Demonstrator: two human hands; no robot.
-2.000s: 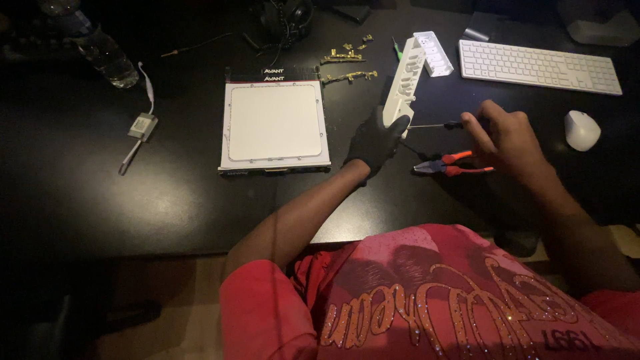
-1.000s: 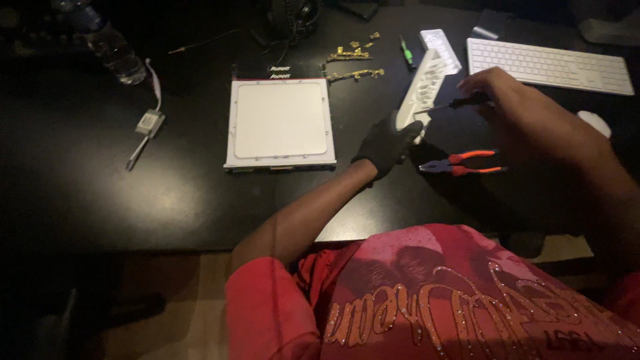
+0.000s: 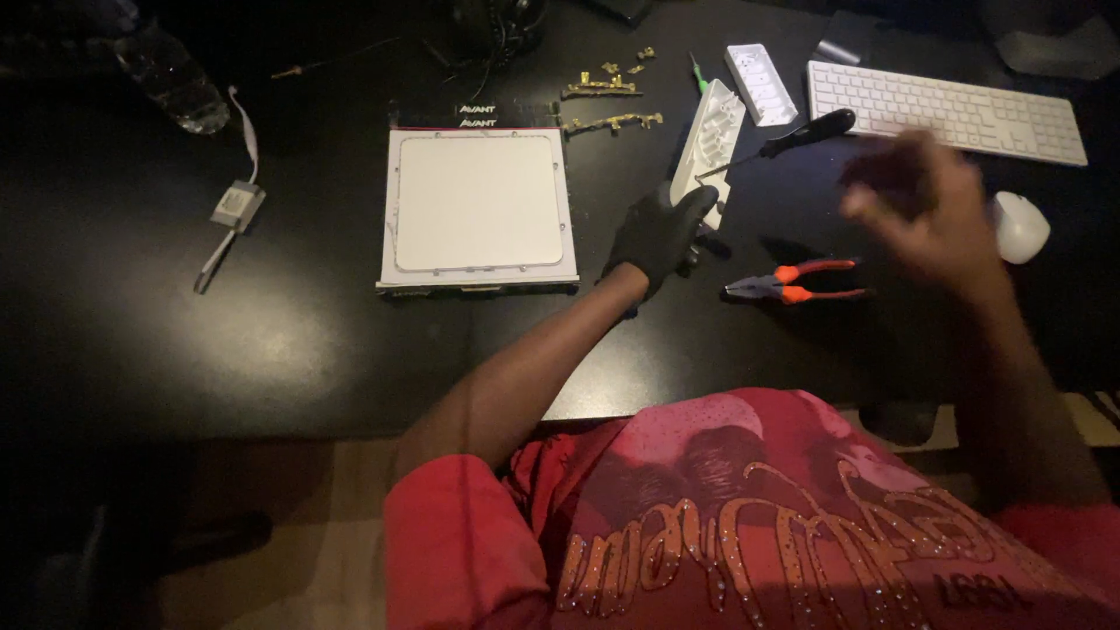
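My left hand (image 3: 658, 234), in a black glove, grips the near end of a white plastic housing (image 3: 710, 144) with moulded compartments inside. A black-handled screwdriver (image 3: 807, 133) lies slantwise with its tip at the housing and its handle toward the keyboard. My right hand (image 3: 936, 210), blurred, is off the screwdriver, fingers apart, between the handle and the mouse. Combination pliers (image 3: 792, 282) with orange-red grips lie below the housing. A second white plastic housing part (image 3: 761, 85) rests beyond it. Beside the held housing is a green-handled screwdriver (image 3: 698, 77).
Brass contact strips (image 3: 612, 121) and small brass pieces lie left of the housing. A white square panel (image 3: 479, 203) rests on a box. Farther left are a small white driver unit with leads (image 3: 237, 205) and a plastic bottle (image 3: 175, 83). A keyboard (image 3: 945, 109) and mouse (image 3: 1021, 227) stand right.
My right hand has let go of the black-handled screwdriver and moved away to the right. The two white housing parts, close together earlier, now show a gap between them.
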